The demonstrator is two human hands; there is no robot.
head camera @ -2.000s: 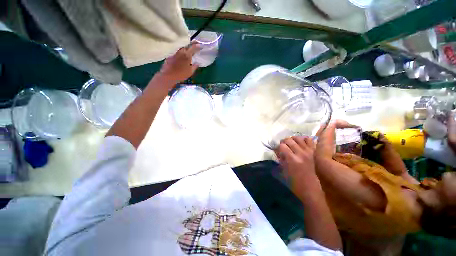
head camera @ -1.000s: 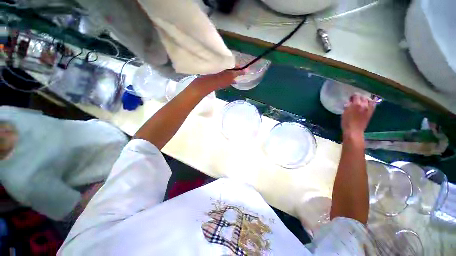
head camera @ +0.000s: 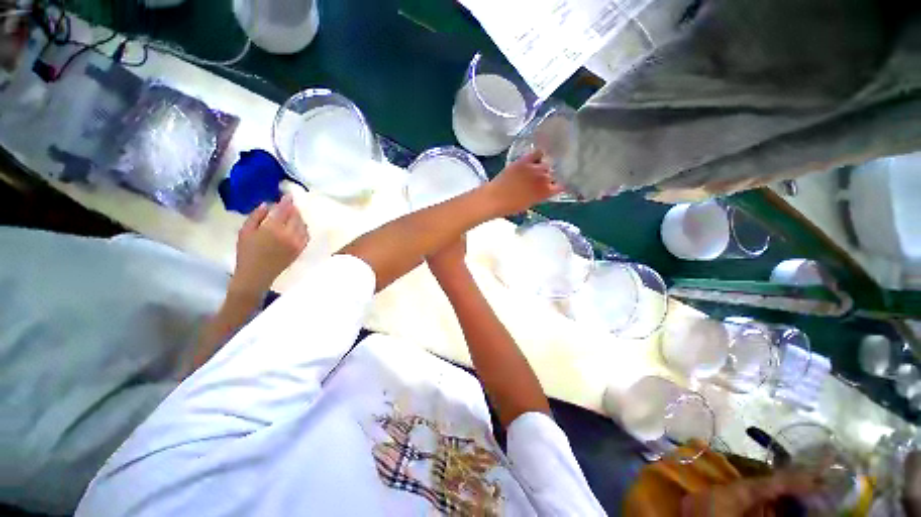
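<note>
My left hand (head camera: 525, 184) is at the belt edge, its fingers on the near side of a clear-walled unit (head camera: 550, 136) that the hanging cloth partly covers. My right hand (head camera: 447, 252) is below my left forearm and mostly hidden by it; its fingers do not show. Just beyond the crossed arms, a clear-walled unit with a white lower part (head camera: 442, 174) is on the bench side, partly hidden by my left forearm. Another unit (head camera: 325, 141) is on the bench to its left. Two overlapping units (head camera: 550, 257) are right of my hands.
Grey cloth (head camera: 727, 111) and a printed paper (head camera: 555, 40) hang at upper right. The green belt (head camera: 394, 71) carries spaced units. A neighbour's hand (head camera: 271, 242) is near a blue cloth (head camera: 252, 182) and wrapped plate (head camera: 172, 146) at left. More units (head camera: 697, 343) and another worker are at right.
The view has swung left. My right hand has left the belt unit at right and moved in under my left forearm. My left hand remains at a unit on the belt side.
</note>
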